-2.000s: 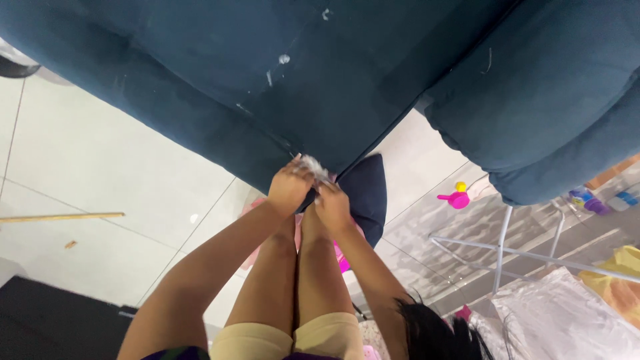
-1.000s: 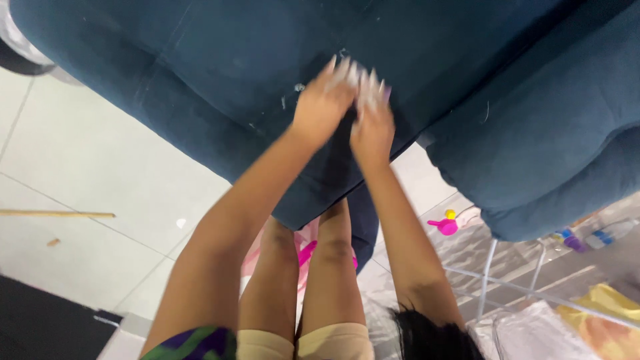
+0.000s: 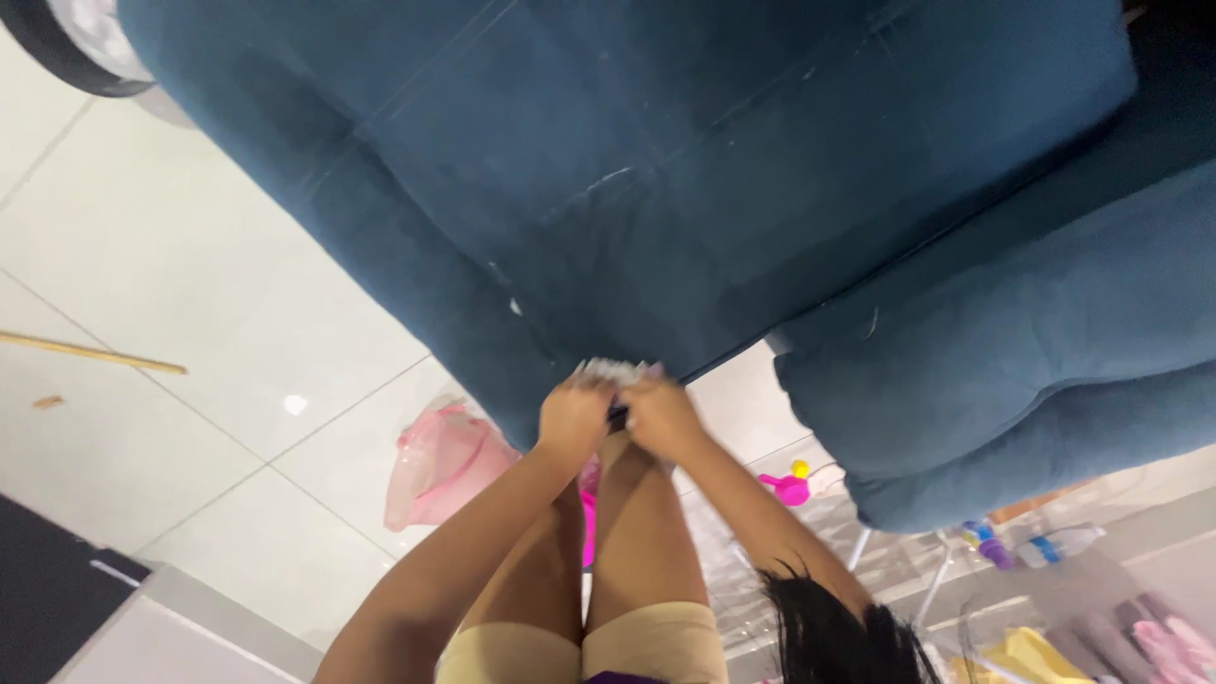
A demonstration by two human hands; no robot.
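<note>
Both hands are close together at the near corner of a dark blue upholstered sofa seat (image 3: 589, 190). My left hand (image 3: 577, 418) and my right hand (image 3: 657, 418) grip a whitish bunched material (image 3: 613, 370), blurred, perhaps a cloth or brush; it lies against the seat's edge. Fingertips are partly hidden by blur. Small white bits (image 3: 516, 307) and a pale streak (image 3: 608, 178) mark the blue fabric.
A blue armrest or cushion (image 3: 997, 351) is at the right. On the tiled floor are a pink translucent basin (image 3: 446, 465), a magenta scoop (image 3: 787, 489), a wooden stick (image 3: 95, 353) and a plastic bottle (image 3: 1064, 544). Yellow cloth (image 3: 1026, 660) lies lower right.
Both hands, farther up on the seat one second ago, have come back to its near corner with the whitish material. The pink basin shows more fully now.
</note>
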